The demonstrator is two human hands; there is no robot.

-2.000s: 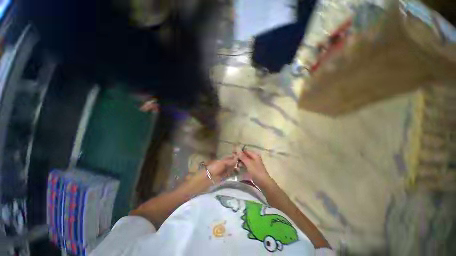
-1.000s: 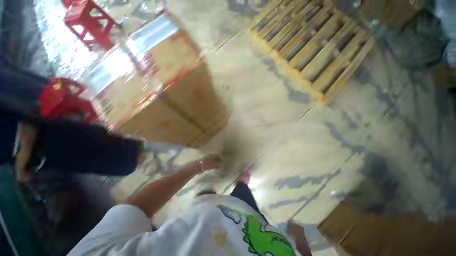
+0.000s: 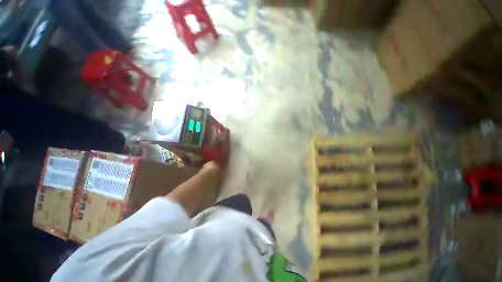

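My left arm reaches forward from the white sleeve. My left hand (image 3: 218, 157) is blurred and dark, at the near side of a red stool (image 3: 217, 135) under a bench scale (image 3: 195, 125). Whether it touches the stool or holds anything cannot be told. The scale has a shiny pale pan and a lit green display. Two taped cartons (image 3: 102, 177) with white labels stand side by side left of my forearm. My right hand is not in view.
A wooden pallet (image 3: 370, 207) lies on the floor at the right. Two red stools (image 3: 119, 78) (image 3: 192, 23) stand at the upper left. A large carton (image 3: 429, 41) is at the upper right. Another red object (image 3: 482, 186) is at the right edge. Dark clothing of a person (image 3: 60, 118) is at the left.
The view has swung from the conveyor to the floor. The hands were together two seconds ago; now only my left arm shows, reaching forward. The scale has come into view.
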